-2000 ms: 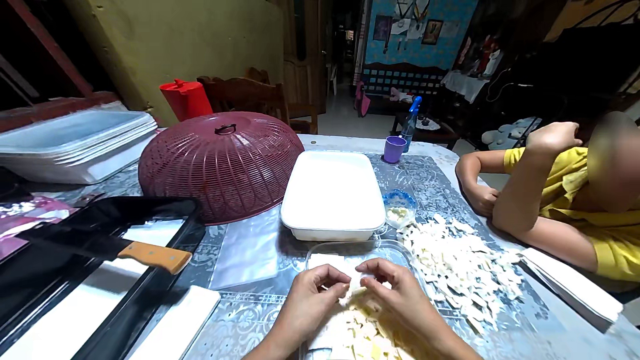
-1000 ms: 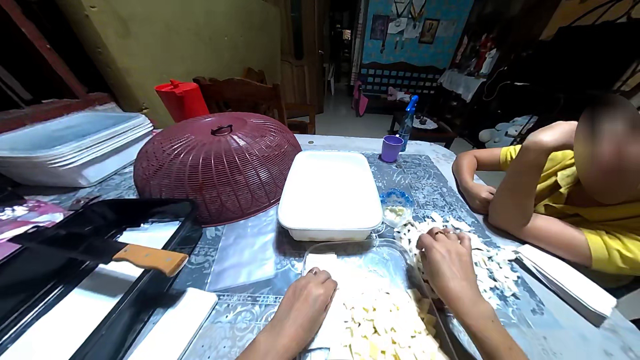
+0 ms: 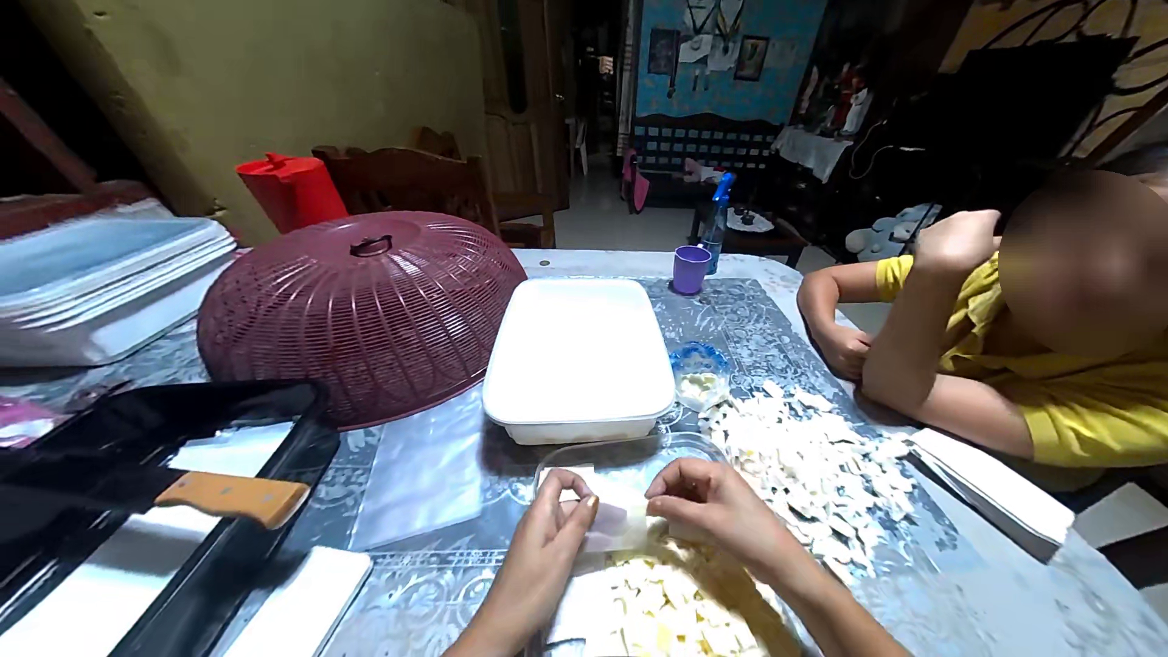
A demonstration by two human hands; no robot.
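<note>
My left hand and my right hand are close together over a clear plastic container. The fingertips of each are pinched; whether a small piece is between them is too small to tell. Pale yellow cut pieces fill the near part of the container. Right of it lies a spread pile of small white pieces. Just behind the container stands a white lidded tub, with a small blue-rimmed dish to its right holding a few pale bits.
A maroon mesh food cover stands left of the tub, beside a plastic bag. At the left, a wooden-handled knife rests across a black tray. A purple cup stands behind. A person in yellow leans on the table at right.
My right hand has moved from the white pile back to beside my left hand, over the container. Two seconds ago both hands were also together there.
</note>
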